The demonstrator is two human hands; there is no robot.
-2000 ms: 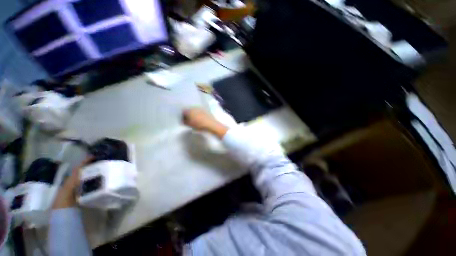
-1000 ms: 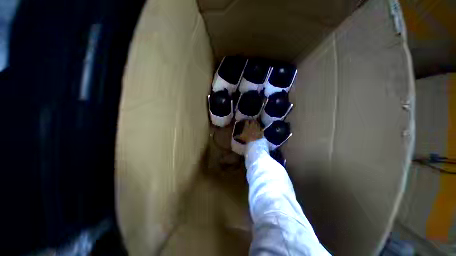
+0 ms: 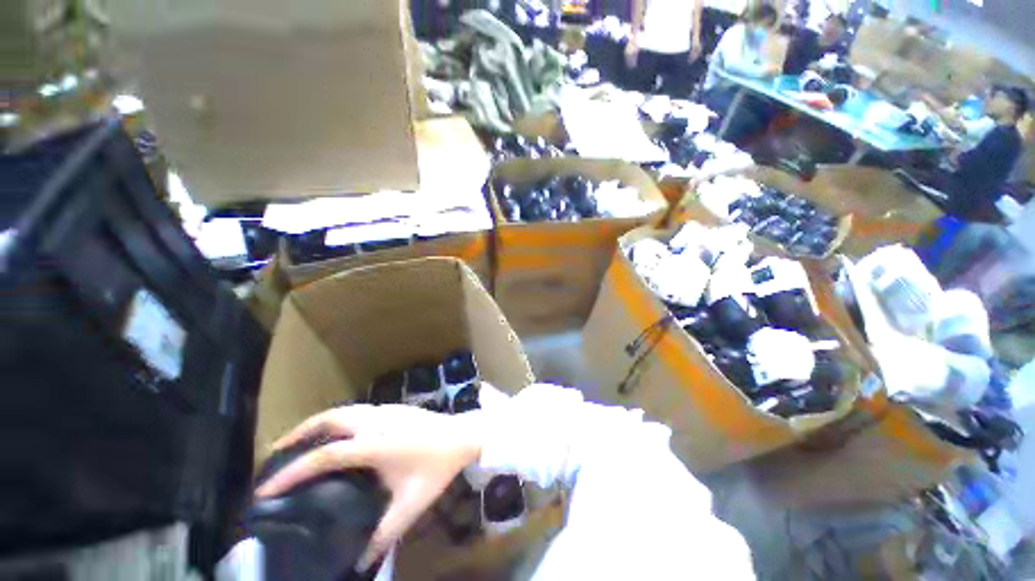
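My right hand is at the lower left of centre, fingers spread over the round black head of a camera, gripping it from above. A bit of the camera's white body shows at the bottom edge. Behind and below the hand stands an open brown carton with several black-headed white cameras inside. My forearm in a white sleeve crosses the carton's front. My left hand is not in view.
A large black crate stands at the left. Full cartons with orange tape, packed with black-and-white cameras, stand to the right and behind. White sheets lie on a carton. Several people are at the back, some at a blue-green table.
My right hand was down among the cameras deep in the carton; it is now above the carton, holding a camera. The view has lifted from the carton's inside to the room.
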